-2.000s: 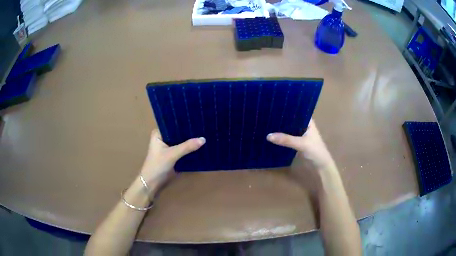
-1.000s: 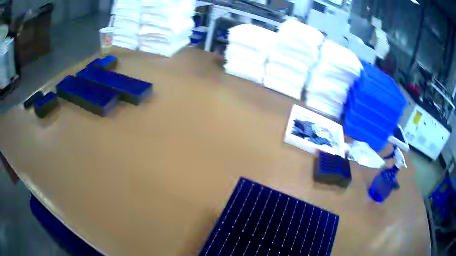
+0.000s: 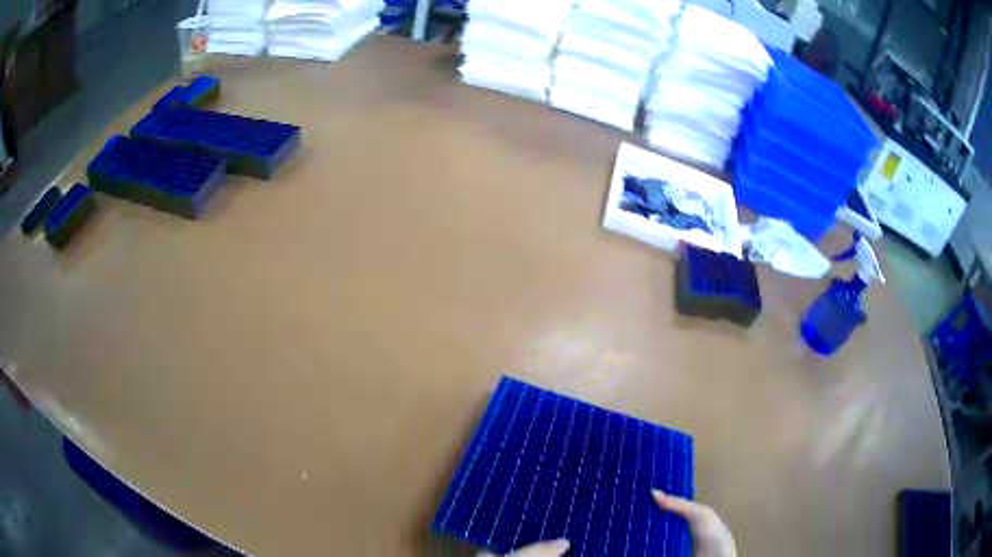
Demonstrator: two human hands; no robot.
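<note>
A stack of full solar cells (image 3: 566, 468), dark blue with fine silver lines, is held at the bottom middle of the view, low over or on the table; which of the two I cannot tell. My left hand (image 3: 533, 548) is cut off by the bottom edge, with its thumb on the near part of the top face. My right hand (image 3: 698, 524) grips the right side, its thumb on the face. The fingers under the stack are hidden.
Finished strip stacks (image 3: 163, 174) stand far left on the tan table (image 3: 326, 294). A scrap tray (image 3: 642, 232), small cell block (image 3: 718, 285), wipe (image 3: 785, 248) and spray bottle (image 3: 835, 316) are at right. White piles (image 3: 609, 60) and blue bins (image 3: 800, 141) stand behind. A dark stack (image 3: 925, 522) is bottom right.
The view has swung left and up, then slightly down. The cell stack, earlier held tilted up, now lies flatter; my hands, out of view one second ago, show again at the bottom edge.
</note>
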